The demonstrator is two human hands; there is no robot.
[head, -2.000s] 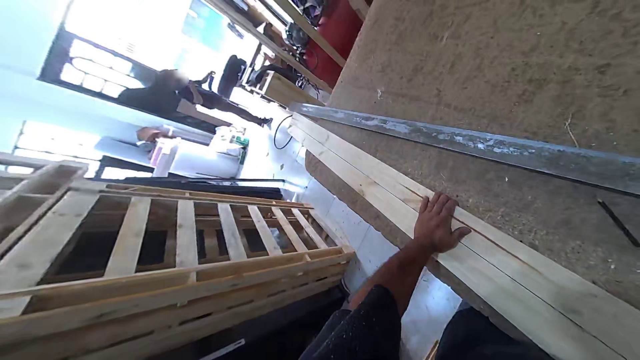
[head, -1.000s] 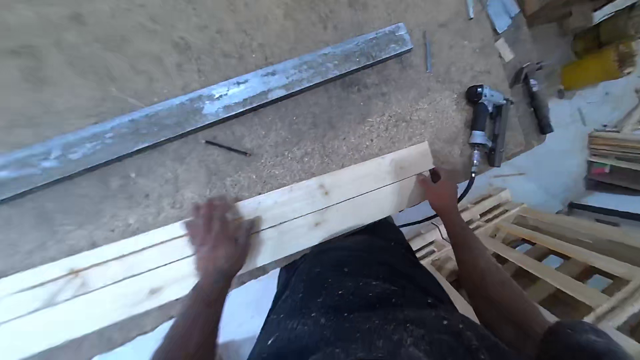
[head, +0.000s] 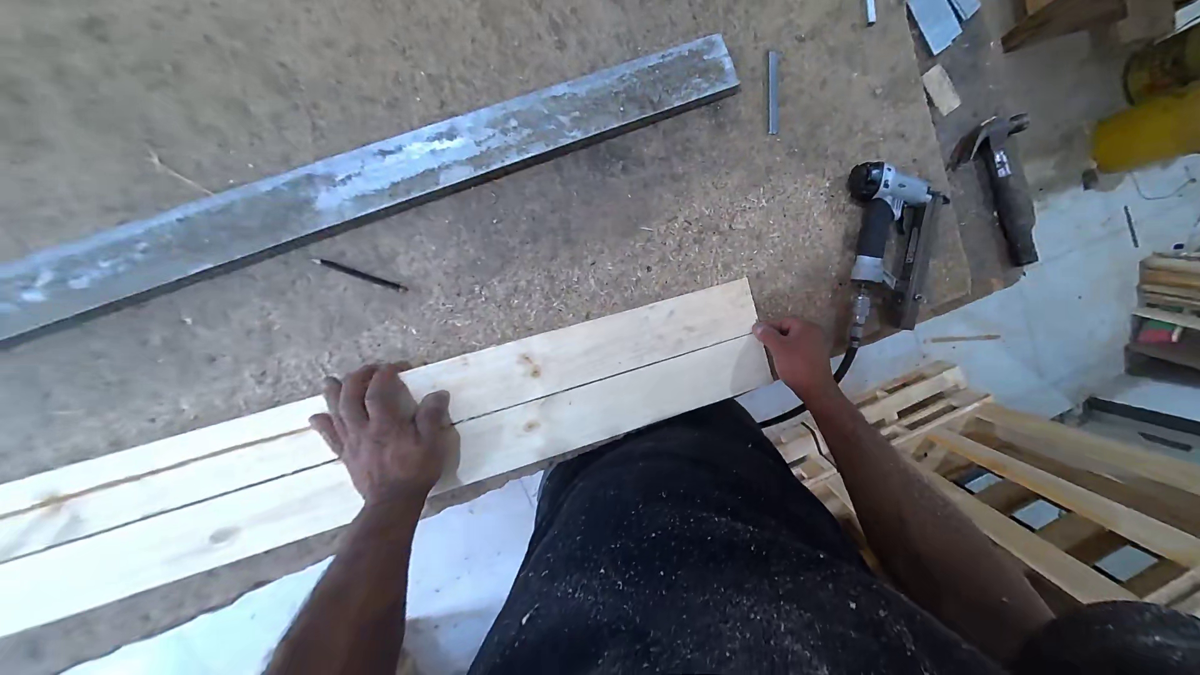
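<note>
Long pale wooden boards [head: 600, 370] lie side by side along the near edge of a worn, sawdust-strewn workbench [head: 600, 244]. My left hand [head: 384, 431] rests flat across them with its fingers spread. At their right end, my right hand [head: 795, 352] touches the end faces near the seam, thumb and fingers close together; whether it pinches a board cannot be told. Beyond the boards lie a dark pencil [head: 359, 274] and a long scuffed metal bar [head: 450, 155]. A pneumatic stapler [head: 886, 225] with an air hose lies to the right of my right hand.
A claw hammer [head: 1008, 187] lies at the bench's right corner. Near the far edge are a strip of staples [head: 773, 92], metal plates [head: 935, 23] and a small wood offcut [head: 941, 89]. Slatted wooden frames [head: 1069, 497] stand below at right, and a yellow container [head: 1148, 129] is beyond the corner.
The view has swung from the bench's length to the boards' right end. My left hand stays on the boards; my right hand, unseen two seconds ago, has been at their end since one second ago.
</note>
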